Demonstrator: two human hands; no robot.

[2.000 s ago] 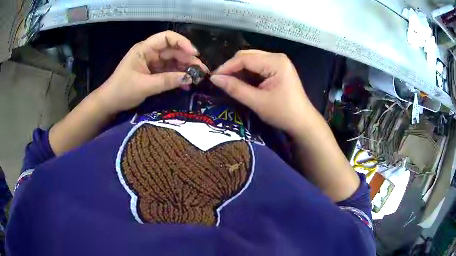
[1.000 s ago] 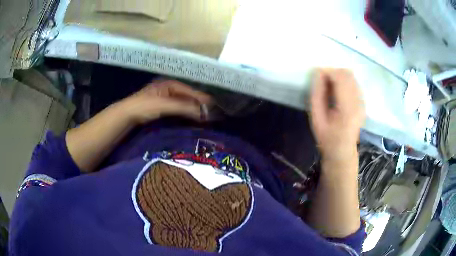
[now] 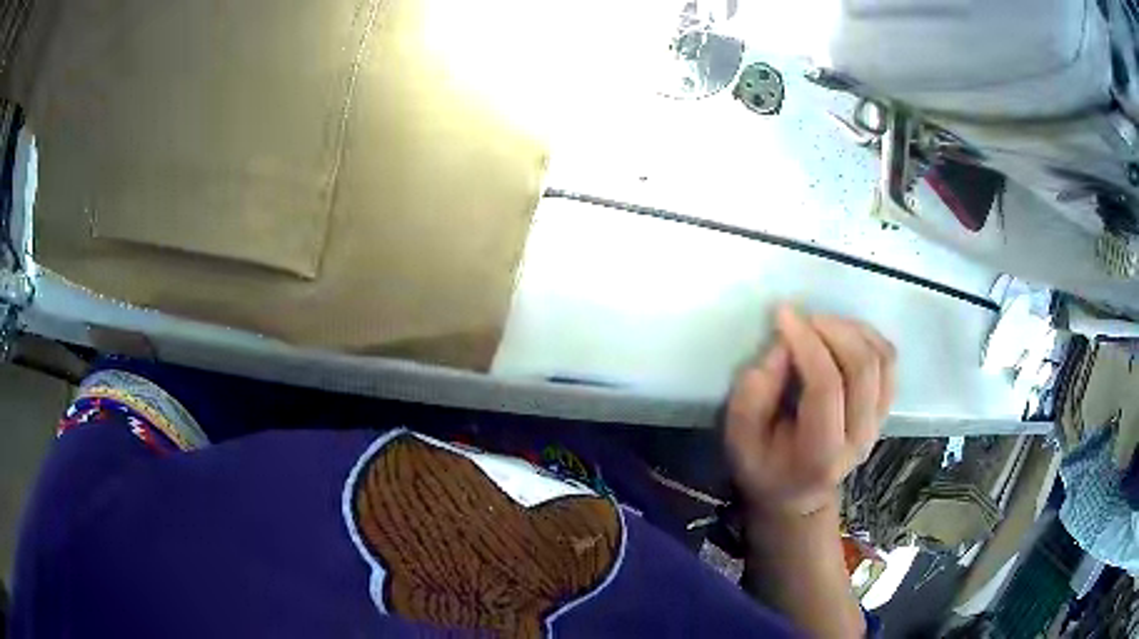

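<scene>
A tan garment panel [image 3: 425, 250] lies flat on the left of the white table and reaches its front edge. A squared patch pocket [image 3: 225, 162] with a stitched outline lies on it. The white sewing machine head [image 3: 974, 50] is at the top right, with metal parts near the needle area. A small round metal disc with holes, perhaps a bobbin, [image 3: 758, 87] lies on the table left of it. My right hand [image 3: 812, 406] is over the table's front edge, fingers loosely curled, slightly blurred, nothing visible in it. My left hand is hidden; only its sleeve shows at the lower left.
The white table [image 3: 650, 300] has a ruler-marked front edge and a dark seam. A dark, red-edged thing, perhaps a phone, [image 3: 962, 190] shows behind the machine parts. White scraps [image 3: 1022, 343] lie at the table's right end. Tan cut-piece bundles [image 3: 956, 499] are below right.
The view has tilted up, showing more table, panel and machine. Both hands were together at a small dark metal piece; they parted, my right hand rose to the table edge and my left left view.
</scene>
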